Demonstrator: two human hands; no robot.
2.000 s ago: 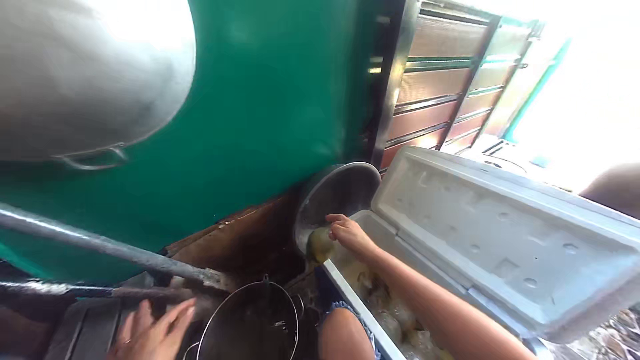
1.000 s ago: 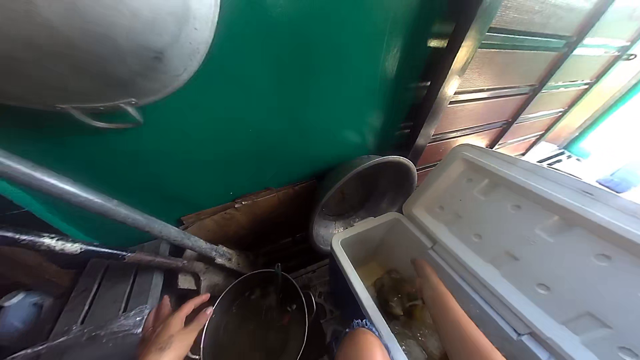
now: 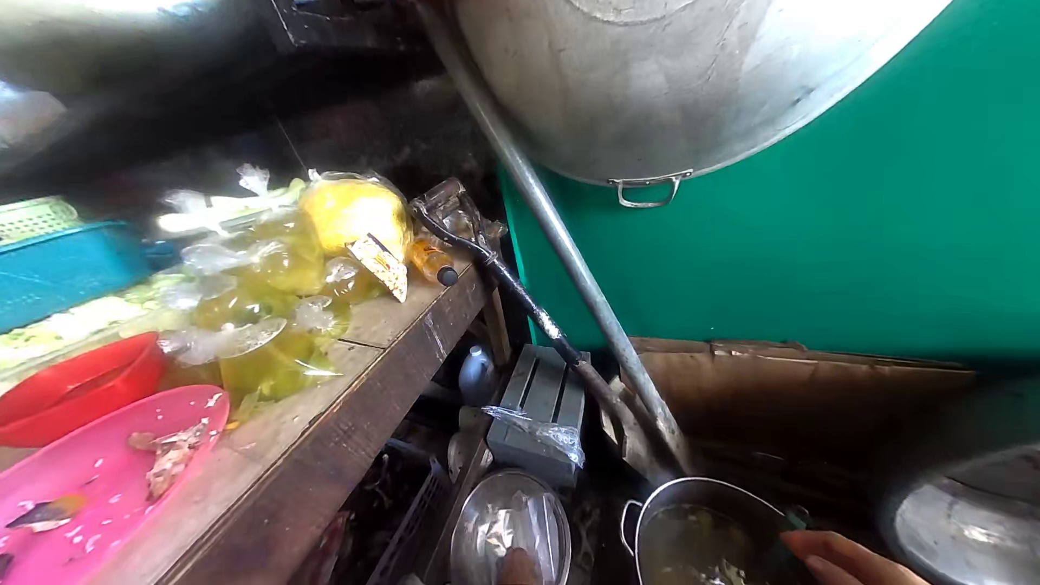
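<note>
At the bottom, partly cut off by the frame, my left hand [image 3: 520, 566] touches a round metal bowl or lid [image 3: 471, 528] with clear plastic [image 3: 543, 528] on it. Only a fingertip or so of that hand shows, so its grip is unclear. My right hand [image 3: 849, 559] is at the right rim of a metal pot [image 3: 707, 481] of cloudy liquid, beside a dark piece at the rim; whether it grips that piece is unclear. Bits of food lie in the liquid.
A wooden table [image 3: 366, 398] at left bears tied bags of yellow liquid [image 3: 272, 357], a pink plate [image 3: 89, 487] with scraps, a red bowl [image 3: 89, 390] and a blue basket [image 3: 73, 268]. A metal pole [image 3: 561, 236] leans near a grey slatted stool [image 3: 532, 406]. A huge pot [image 3: 691, 89] hangs over the green wall.
The view has swung left to the table, and the cooler has left it. My right hand, earlier in the cooler, is now at the pot's rim. My left hand is now at the metal bowl or lid.
</note>
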